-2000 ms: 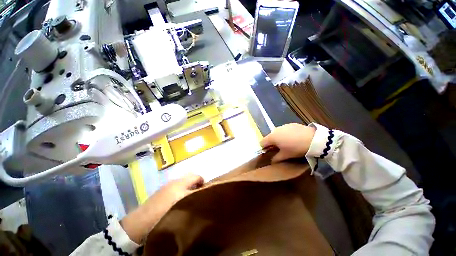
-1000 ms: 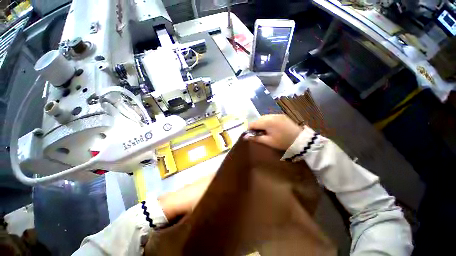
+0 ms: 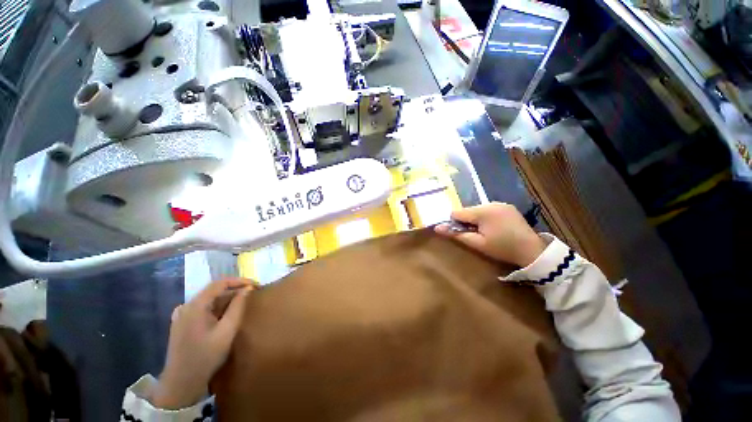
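A large brown fabric piece (image 3: 371, 330) covers the lower middle, its upper edge lying along the front of the yellow template clamp (image 3: 354, 233). My left hand (image 3: 202, 334) pinches the fabric's left corner between thumb and fingers. My right hand (image 3: 495, 235) grips the upper right edge, and small silvery thread snips (image 3: 456, 226) show at its fingers. The white lamp arm (image 3: 289, 206) hides part of the clamp.
The machine head (image 3: 140, 157) stands at the left. A white-framed screen (image 3: 518, 53) stands behind the table at right. A bundle of brown cut pieces (image 3: 565, 194) lies right of my right hand. More brown cloth (image 3: 29, 371) shows at lower left.
The fabric, lifted and folded open before, is now spread flatter with its edge at the clamp. My left hand has come out from inside it to its left corner. The view has shifted closer.
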